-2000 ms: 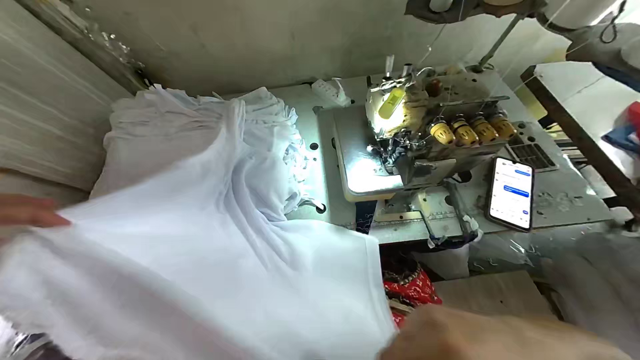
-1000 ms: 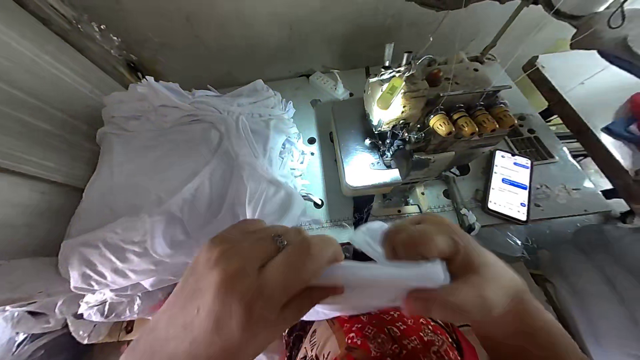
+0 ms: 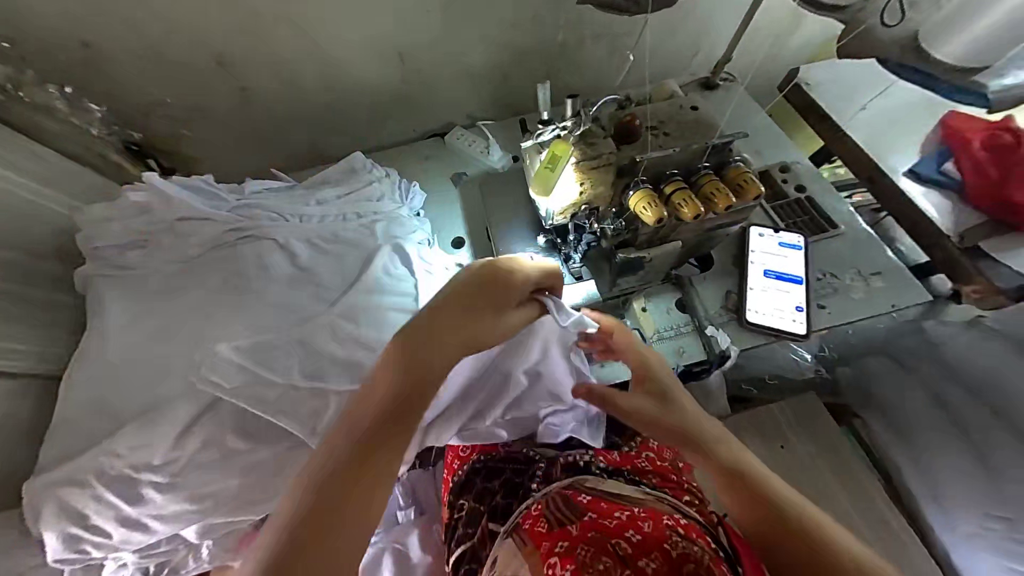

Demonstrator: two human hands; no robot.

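Note:
My left hand (image 3: 508,300) grips the folded edge of a white fabric piece (image 3: 520,384) just in front of an overlock sewing machine (image 3: 592,184). Close by on the right, my right hand (image 3: 620,360) has its fingers spread around the same edge; whether they pinch it is hard to tell. The cloth hangs from the hands over my lap. The machine's lamp lights the presser foot area (image 3: 572,248) just beyond my hands. On the left lies a large pile of white fabric pieces (image 3: 224,320).
A phone (image 3: 776,280) with a lit screen lies on the machine table's right side, near four yellow tension dials. A white power strip (image 3: 478,148) sits behind the pile. Further right stand another table (image 3: 872,160) with red cloth (image 3: 988,168) and grey sheer material (image 3: 936,416).
Both hands have moved up to the machine's front with the white cloth, which hangs more unfolded than one second ago. Two seconds ago a large white piece was spread across the pile.

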